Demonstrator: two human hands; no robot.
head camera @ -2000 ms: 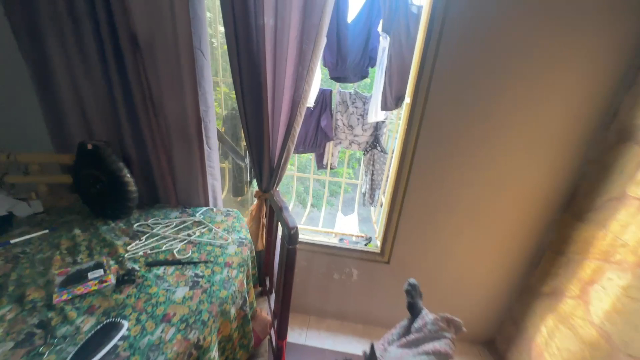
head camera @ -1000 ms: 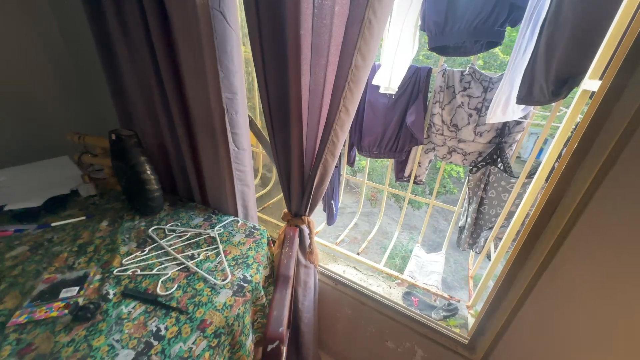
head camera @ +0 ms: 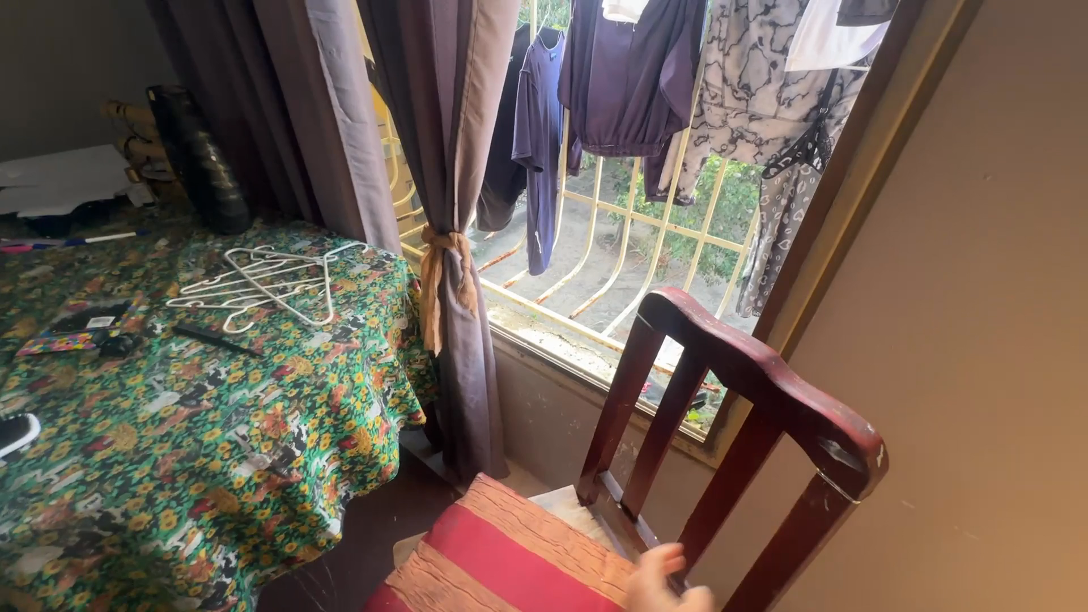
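One bare hand, which looks like my right hand (head camera: 667,585), shows at the bottom edge, slightly blurred and partly cut off. Its visible fingers are apart with nothing seen between them. It is over the right edge of a red and orange striped seat cover (head camera: 518,557), near the lower slats of a dark red wooden chair (head camera: 765,374); contact cannot be told. My left hand is out of view. White hangers (head camera: 276,285) lie in a loose pile on a floral tablecloth (head camera: 280,408), beside a black comb-like item (head camera: 217,338).
A tied-back purple curtain (head camera: 463,170) hangs between the table and a barred window (head camera: 629,229). Clothes such as a dark purple jacket (head camera: 629,76) hang outside. A dark ribbed object (head camera: 200,161) and papers (head camera: 64,178) occupy the table's back. A wall (head camera: 960,340) rises at right.
The view has swung down and closer to the table and chair. My hand has come into view at the bottom by the chair. The hangers still lie on the table.
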